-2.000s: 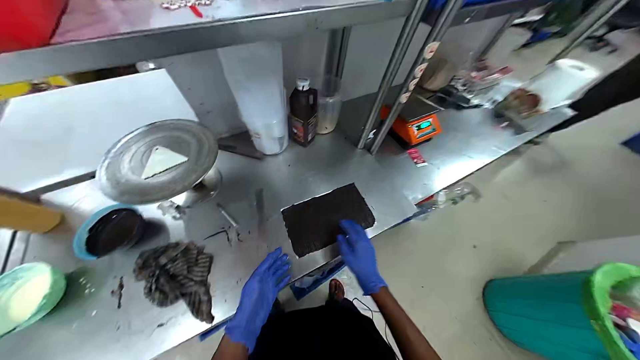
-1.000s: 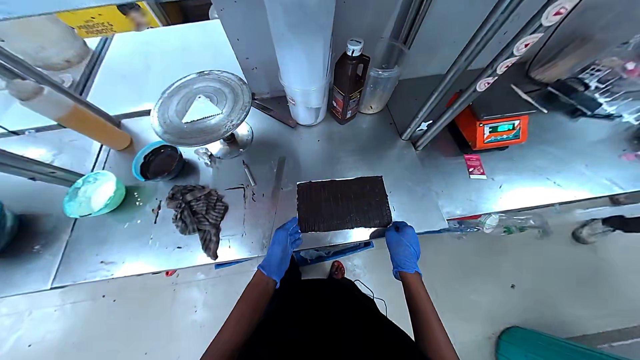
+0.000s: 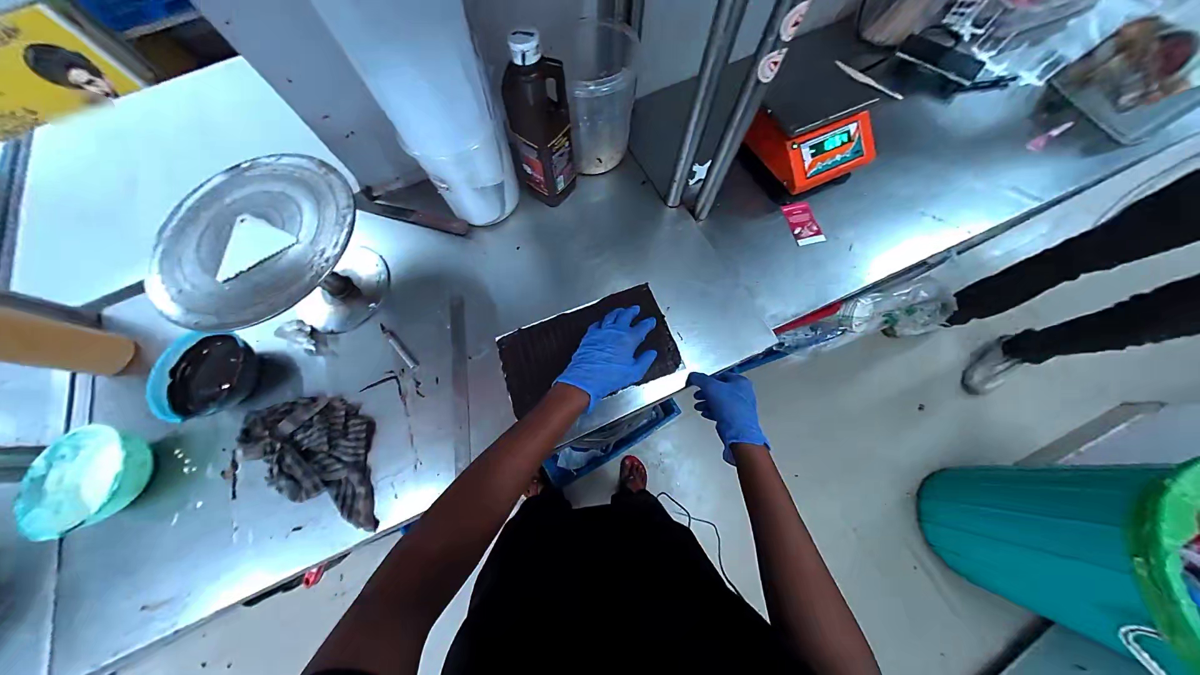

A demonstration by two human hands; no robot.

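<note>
A dark brown rectangular slab [image 3: 544,354], with ragged edges and a thin pale rim, lies flat on the steel worktop near its front edge. Over its right half rests my left hand [image 3: 609,354], blue-gloved, palm down with fingers apart. My right hand [image 3: 728,408], gloved too, is at the worktop's front edge, just right of the slab's near corner; its fingers are bent, and whether they grip anything cannot be made out. To the left lie a striped cloth [image 3: 314,455], a bowl of dark glossy cream [image 3: 211,375] and a small metal tool [image 3: 400,347].
A metal cake turntable [image 3: 253,239] with a white scraper stands back left, a bowl of pale cream [image 3: 82,480] front left. Behind are a brown bottle [image 3: 541,122], clear containers [image 3: 602,103] and shelf posts. An orange scale [image 3: 811,150] stands right. A person's legs [image 3: 1078,272] and a teal bin [image 3: 1041,534] are at the right.
My left hand has moved from the slab's near left corner onto its top. My right hand remains near the front edge by its right corner. The view has shifted.
</note>
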